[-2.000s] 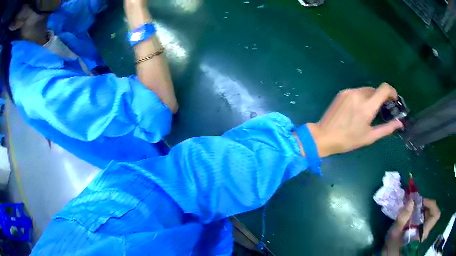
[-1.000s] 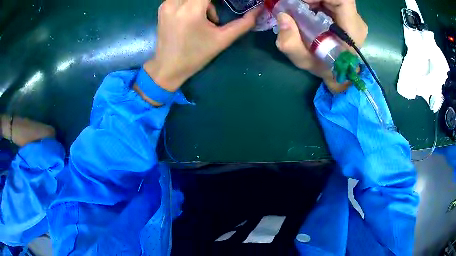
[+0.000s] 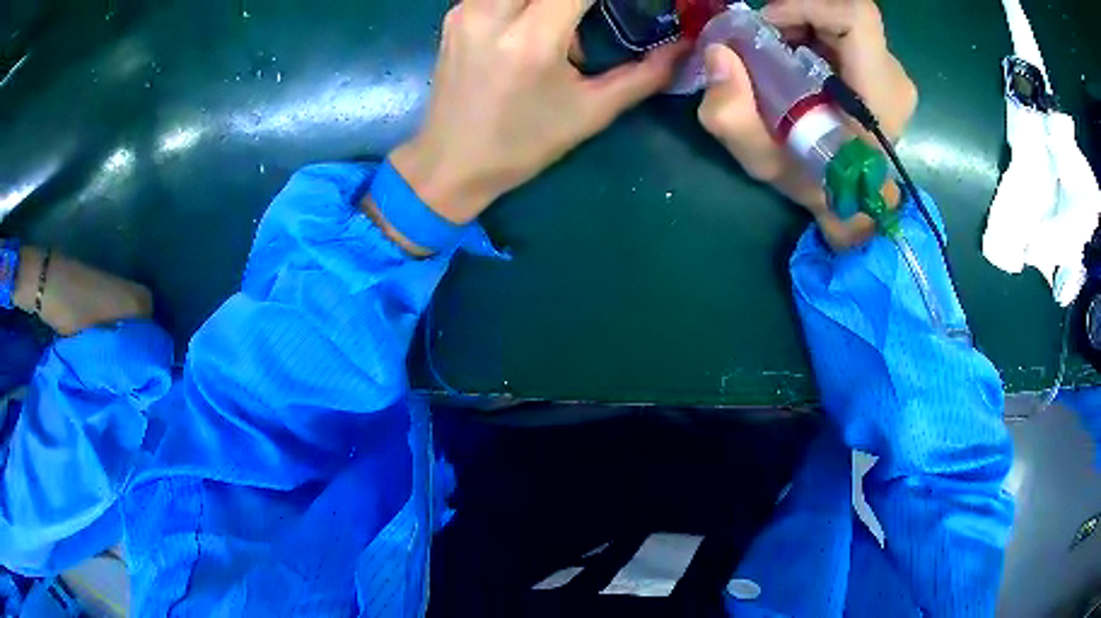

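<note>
My left hand (image 3: 519, 103) holds a black watch housing (image 3: 640, 24) with a silver rim at the top edge of the view. My right hand (image 3: 797, 91) grips the glue syringe (image 3: 779, 73), a clear barrel with red parts. The syringe's red front end is at the housing's right side; its tip is hidden. A green air-line cap (image 3: 857, 179) is on the syringe's rear, with a clear hose (image 3: 920, 278) running down my right sleeve. A black cord (image 3: 896, 157) runs along the syringe. A pale wipe (image 3: 688, 75) shows between the hands.
A white cloth or glove (image 3: 1041, 187) lies at right on the dark green bench (image 3: 616, 290), with a dark unit (image 3: 1026, 85) on its upper part. Round dark equipment is cut off at the right edge. Another person's forearm (image 3: 85, 296) is at left. A blue wrist strap (image 3: 417, 211) is on my left wrist.
My left hand has come from the far bench and holds a housing beside the syringe. Over the last second, both hands, the housing and the syringe shifted slightly right and down in view.
</note>
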